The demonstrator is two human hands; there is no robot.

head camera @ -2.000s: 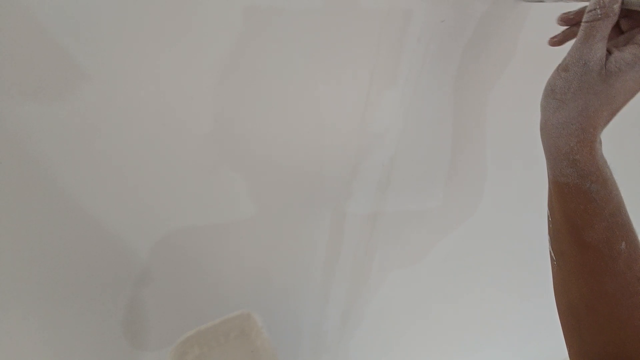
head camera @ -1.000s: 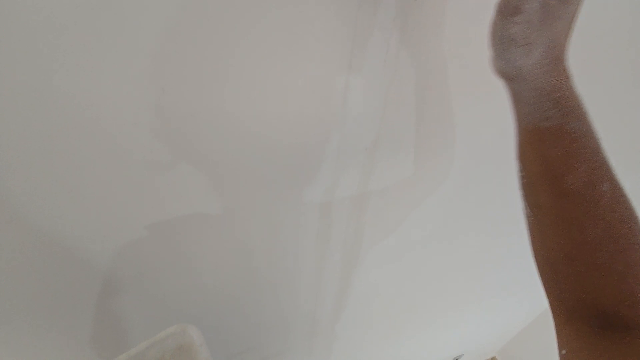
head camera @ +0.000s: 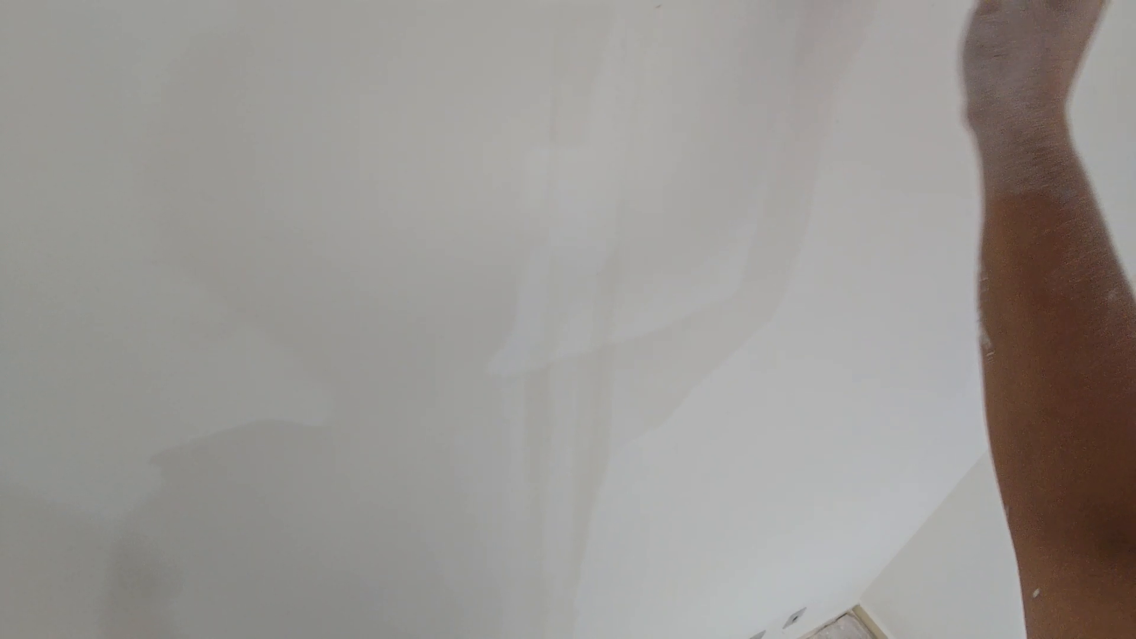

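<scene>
My right hand [head camera: 1034,53] is raised at the top right, dusted with white powder up to the wrist. Its fingers are cut off by the top edge, so what it holds or touches is hidden. Beside it spreads a smooth white ceiling [head camera: 399,355] with paler, lengthwise streaks of filler [head camera: 568,417] down its middle. A shadow of a head and a raised arm lies over this surface. My left hand is outside the view.
At the lower right the ceiling meets a pale wall [head camera: 950,541]. Near that corner are a small grey fitting [head camera: 794,617] and part of a light-coloured frame [head camera: 865,617] at the bottom edge.
Two seconds ago my right hand showed its fingers around a thin tool at the top edge; now they are out of view. A pale, rounded object at the bottom has left the view.
</scene>
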